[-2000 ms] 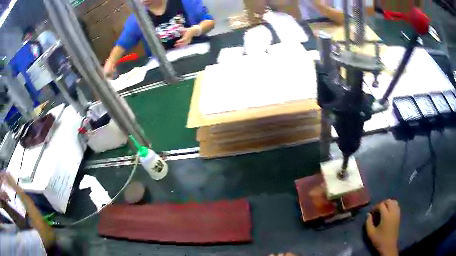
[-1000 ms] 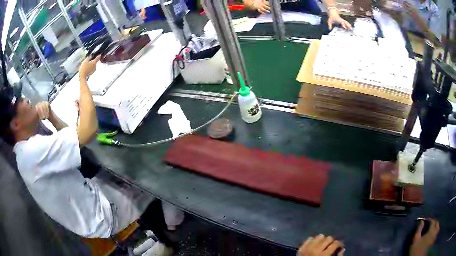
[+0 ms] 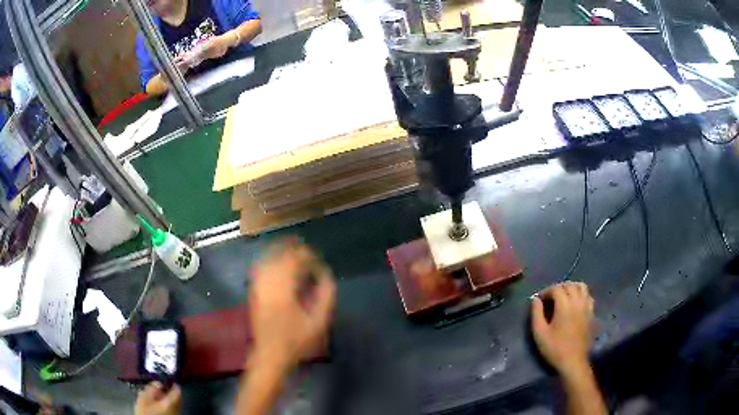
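A black-framed lamp with a pale face [image 3: 160, 354] is at the left end of the reddish-brown board [image 3: 215, 344]; another person's fingers are at its lower edge. My left hand [image 3: 292, 296], blurred, is over the board's right part, fingers bent; I cannot tell whether it holds anything. My right hand [image 3: 565, 324] lies on the bench right of the press, fingers curled, with a dark patch between thumb and fingers that may be bench or an object. The press [image 3: 446, 138] stands with its cream pad [image 3: 459, 236] over the reddish-brown fixture blocks [image 3: 417, 280].
Several lamps [image 3: 617, 113] stand in a row at the back right, cables trailing over the bench. Stacked cardboard with white sheets [image 3: 324, 182] stands behind. A squeeze bottle [image 3: 177, 255], white tissue [image 3: 105, 314] and metal uprights are at left. A person sits opposite.
The view has swung left, then back right. My left hand has come up from the lower edge over the board. The lamp now shows at the board's left end. My right hand remains near the fixture.
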